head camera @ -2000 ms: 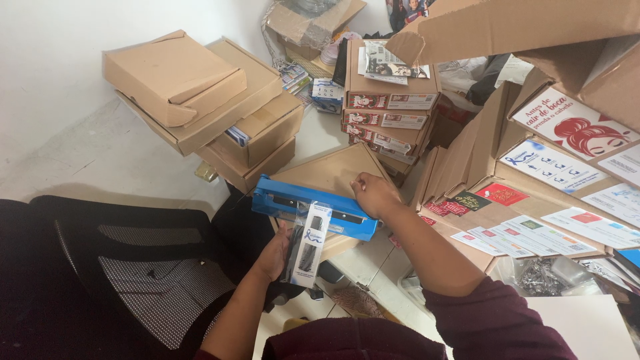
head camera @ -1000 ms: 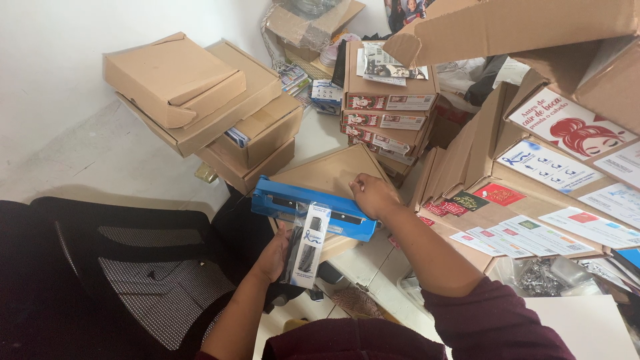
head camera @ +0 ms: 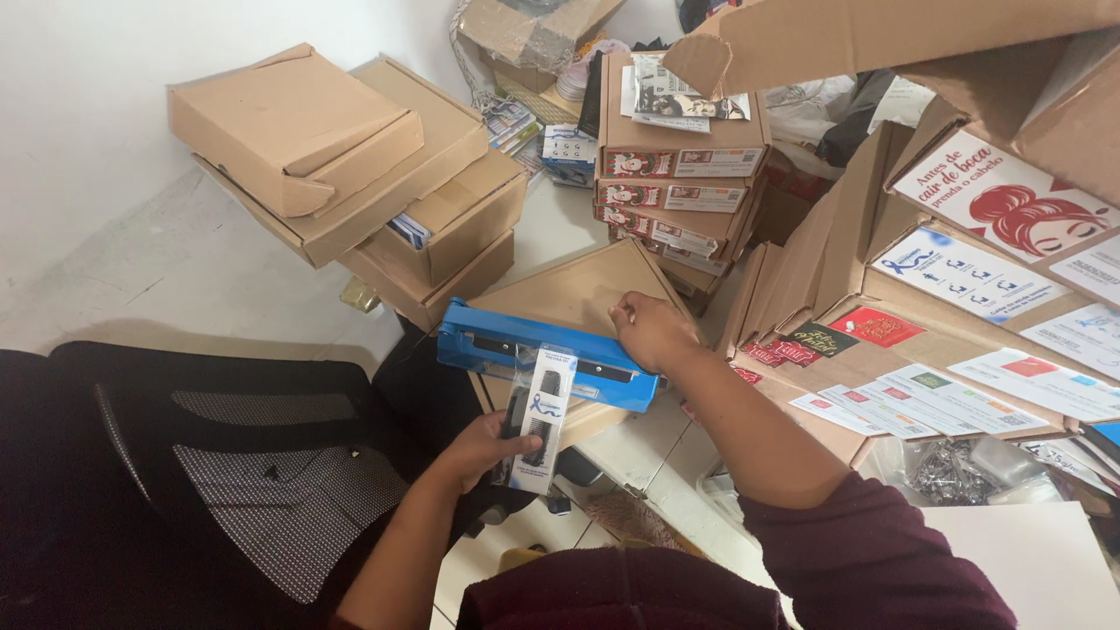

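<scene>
A blue impulse heat sealer [head camera: 551, 354] lies across a flat cardboard box [head camera: 560, 284] near the middle of the view. My left hand [head camera: 486, 451] holds a clear plastic packet with a black comb and a printed white card [head camera: 542, 420] by its lower part; the packet's top end reaches over the sealer. My right hand [head camera: 652, 328] rests with curled fingers on the right end of the sealer's arm. Whether its fingers wrap round the arm is hard to tell, as the fingertips point away from me.
Cardboard boxes [head camera: 289, 131] are stacked at the left, and labelled boxes [head camera: 682, 166] stand behind. Open cartons with printed cards [head camera: 884, 328] fill the right side, above plastic bags of small dark items [head camera: 958, 472]. A black mesh-backed chair [head camera: 262, 490] is at the lower left.
</scene>
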